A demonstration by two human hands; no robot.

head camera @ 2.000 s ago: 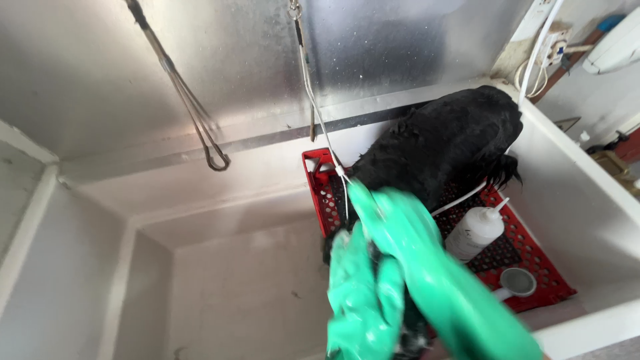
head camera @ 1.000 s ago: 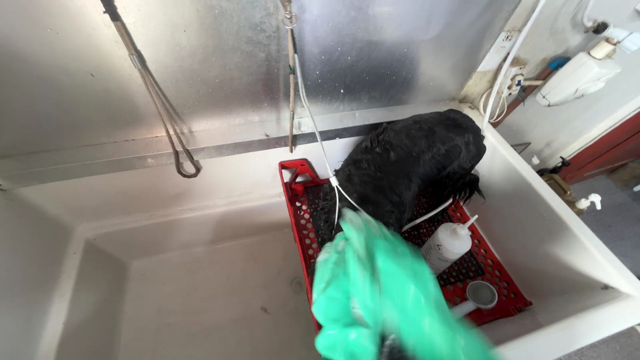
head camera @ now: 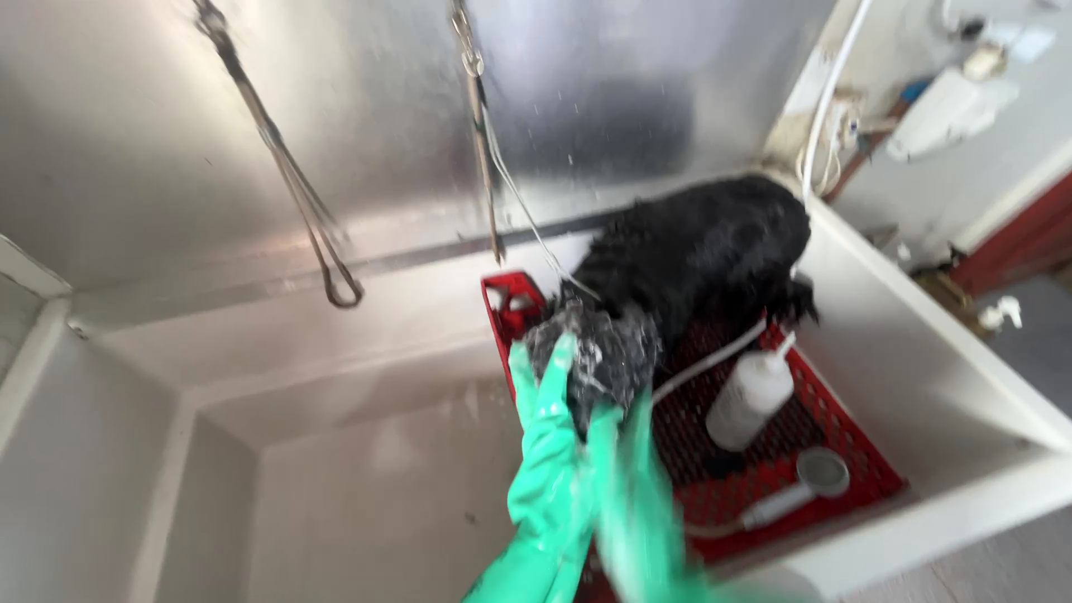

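A wet black dog stands on a red plastic crate in a white tub, lather on its head. My left hand, in a green rubber glove, lies against the left of the lathered head with its fingers spread. Blurred by motion, my right hand, gloved alike, touches the lower right of the head; its fingers are hard to make out. A thin white cord runs down to the dog's neck. Right of my hands, a white squeeze bottle and a shower head rest on the crate.
The white tub's rim runs along the right. Looped restraints hang before the metal back wall. A pale hose crosses the crate beside the dog. Outside the tub at right are a white pump nozzle and wall fittings.
The gloved hands, which covered the dog's head in the earlier frames, have moved lower and apart, so the lathered head now shows between them.
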